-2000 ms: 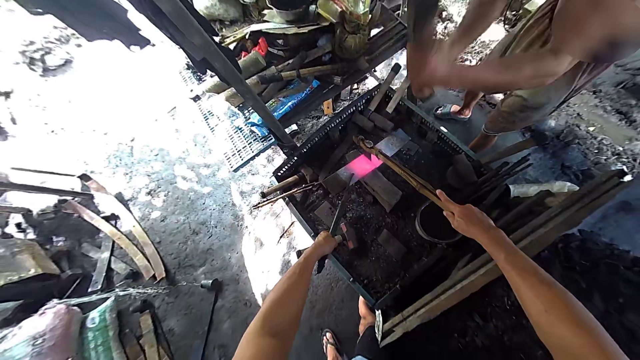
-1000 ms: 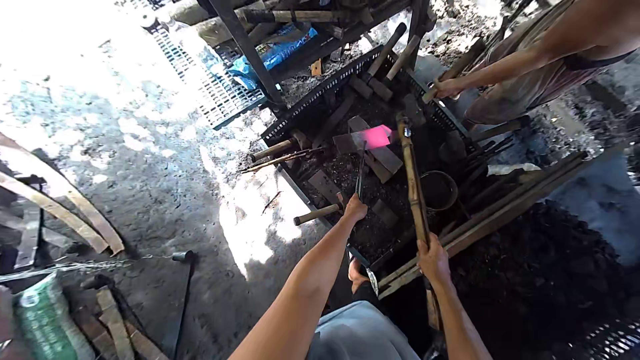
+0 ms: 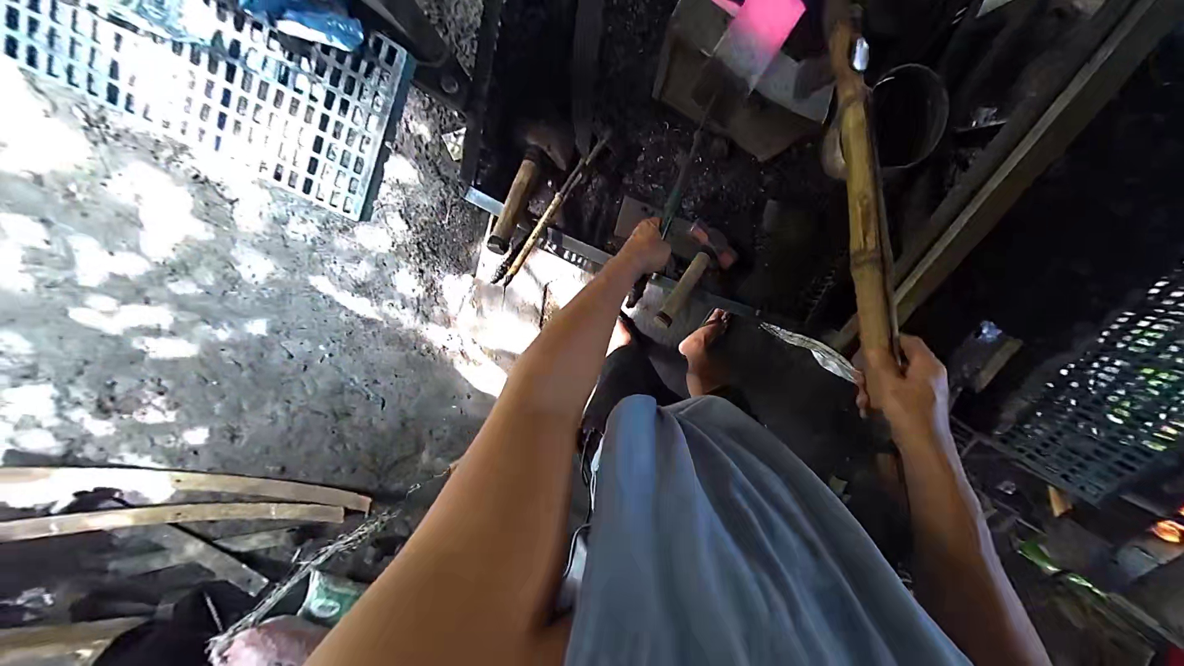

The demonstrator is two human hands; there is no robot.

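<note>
My left hand [image 3: 647, 248] is closed around a metal rod or tongs [image 3: 686, 176] reaching up to a hot metal piece [image 3: 760, 35], whose end glows pink. That piece lies over a block [image 3: 782, 116] at the top of the frame. On the right, my right hand [image 3: 905, 375] grips a long bamboo pole [image 3: 862, 203], which points up and away from me. What is at the pole's far end is cut off. A hammer [image 3: 684, 289] with a wooden handle lies just right of my left hand, and another wooden handle [image 3: 514, 203] rests over the crate's edge.
A dark crate edge [image 3: 592, 252] crosses before my bare feet [image 3: 705, 338]. A metal can [image 3: 911, 116] and wooden beams [image 3: 1027, 157] are at the right. Plastic grating [image 3: 277, 111] lies upper left, curved metal strips [image 3: 185, 504] lower left. Small flames [image 3: 1167, 531] show at the far right.
The view has swung down toward my body. The co-worker's arm, seen before at upper right, is out of view. My right hand has gone from a tool's handle over the crate to the bamboo pole.
</note>
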